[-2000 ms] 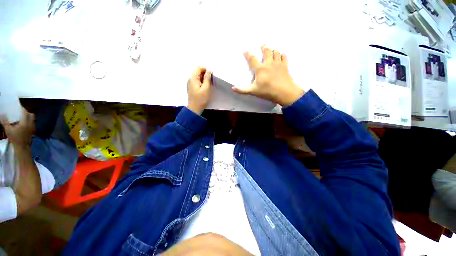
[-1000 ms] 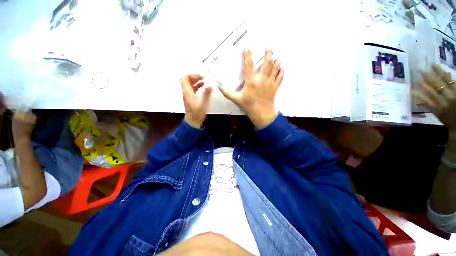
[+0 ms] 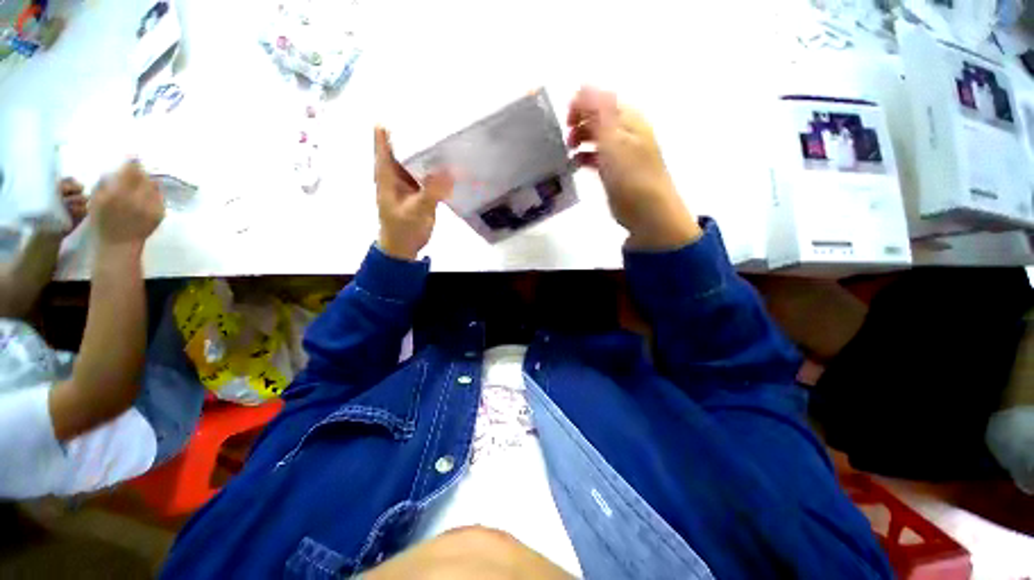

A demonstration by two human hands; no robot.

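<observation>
A white retail box [image 3: 490, 159] with a dark purple product picture is tilted above the near part of the white table, in front of my body. My left hand [image 3: 410, 198] grips its left end, with the thumb on the near face. My right hand [image 3: 618, 159] is at the box's right end, fingers curled and slightly blurred; whether the fingertips touch the box is hard to tell.
A white box [image 3: 845, 187] with the same picture stands at the right table edge, with another [image 3: 973, 125] beyond it. A patterned pouch [image 3: 308, 45] lies at the far left. A person's hand [image 3: 125, 204] is at left. A red stool [image 3: 901, 527] is below right.
The box has been lifted and tilted from the table, and its dark picture now shows. My left hand has moved left with it. The neighbour's hand at right has left; one at left has come over the table.
</observation>
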